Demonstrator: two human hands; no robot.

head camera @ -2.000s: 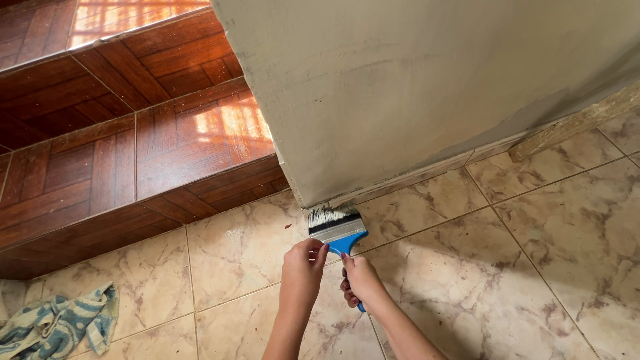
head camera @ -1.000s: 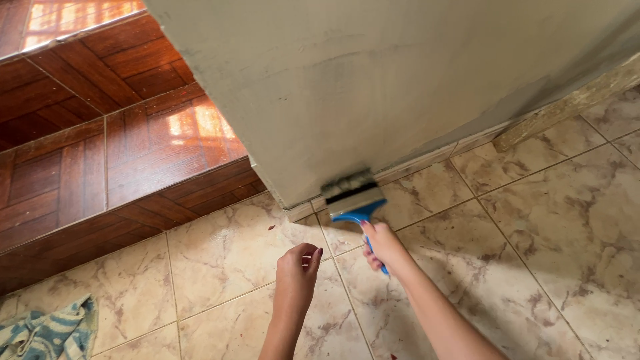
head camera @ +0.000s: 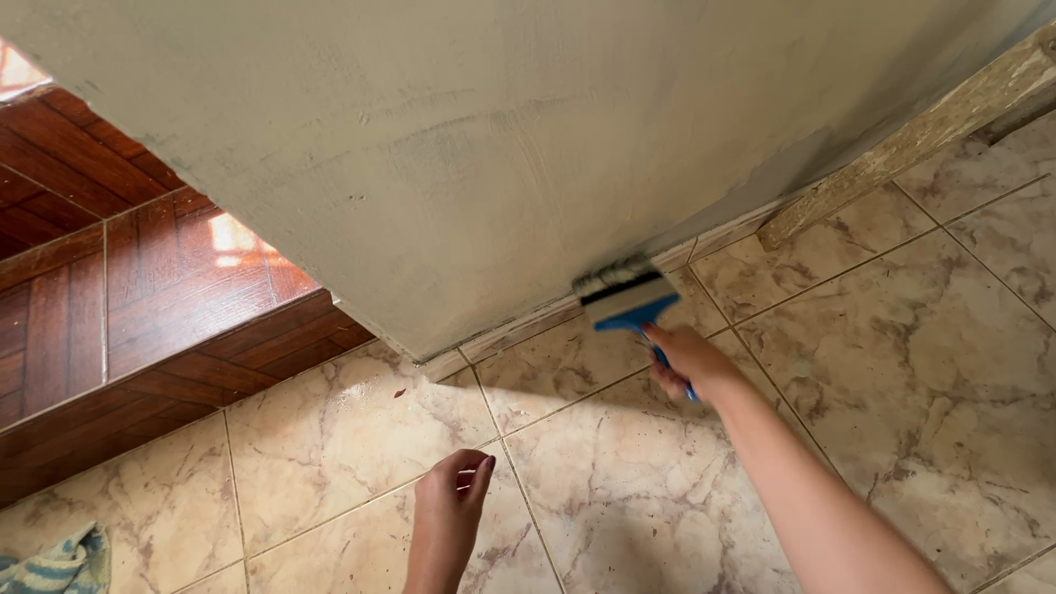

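Note:
My right hand (head camera: 689,363) grips the blue handle of a wide paintbrush (head camera: 629,301). The brush's bristles, blurred by motion and partly whitish, touch the foot of the grey-beige wall (head camera: 495,165), just above the narrow tile skirting (head camera: 528,327). My left hand (head camera: 455,477) hangs over the tiled floor, lower and to the left of the brush. Its fingers are curled, thumb near the fingertips, and nothing shows between them.
Reddish-brown steps (head camera: 190,256) rise on the left beside the wall's corner. A worn wooden board (head camera: 899,148) lies along the wall's foot at the right. A blue and cream cloth (head camera: 62,565) is on the marbled floor tiles (head camera: 346,462) at the lower left.
My left hand has let go of the brush and moved away from it. The brush, in my right hand, has moved right along the wall's foot, away from the corner. The view has shifted right.

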